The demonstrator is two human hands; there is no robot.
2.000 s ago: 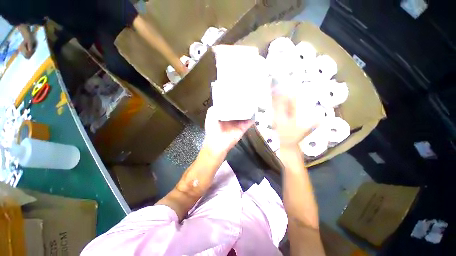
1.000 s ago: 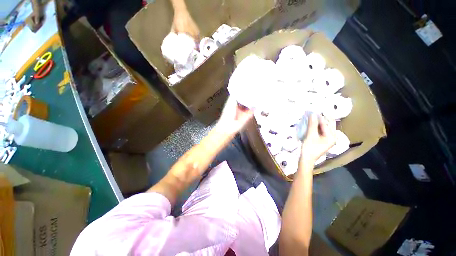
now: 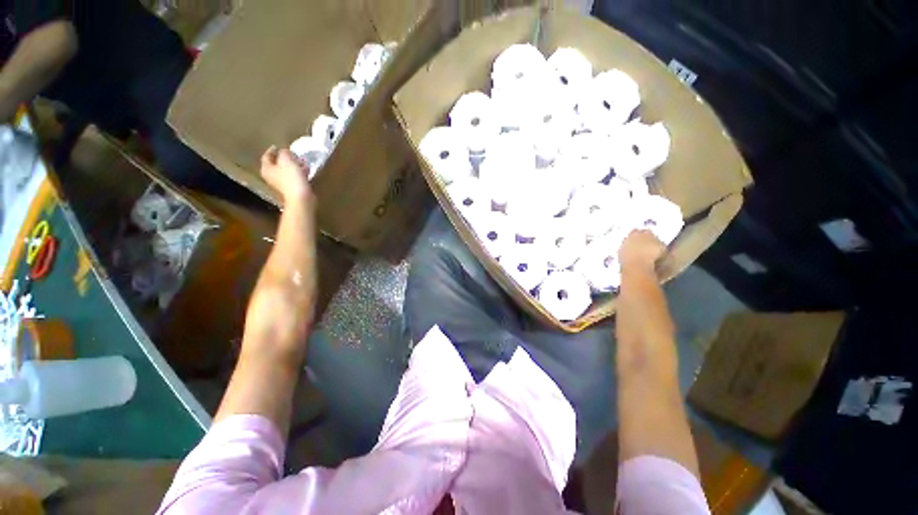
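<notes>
The near carton [image 3: 705, 161] is piled with overexposed white housings [image 3: 544, 151], round ends with dark holes up. My right hand [image 3: 642, 249] is low among the housings at the carton's right side, fingers curled against one; whether it grips it is unclear, and no cloth shows. The second carton [image 3: 252, 80], upper left, holds a slanting row of several white housings [image 3: 345, 98]. My left hand [image 3: 285, 173] is at its lower edge, fingertips beside the lowest housing in the row; whether it holds that housing cannot be told.
A green bench [image 3: 111, 332] at left bears a translucent bottle [image 3: 81, 385], a tape roll [image 3: 50, 340], scissors [image 3: 40, 249] and small white parts. A third carton with bagged housings [image 3: 161, 246] stands beside it. A person's arm [image 3: 35, 65] shows upper left. Dark crates [image 3: 825, 191] stand right, a closed carton [image 3: 770, 367] lower right.
My left hand has moved from the near carton, where it held a white housing, left to the second carton. My right hand is lower on the pile. The other person's hand has left the second carton.
</notes>
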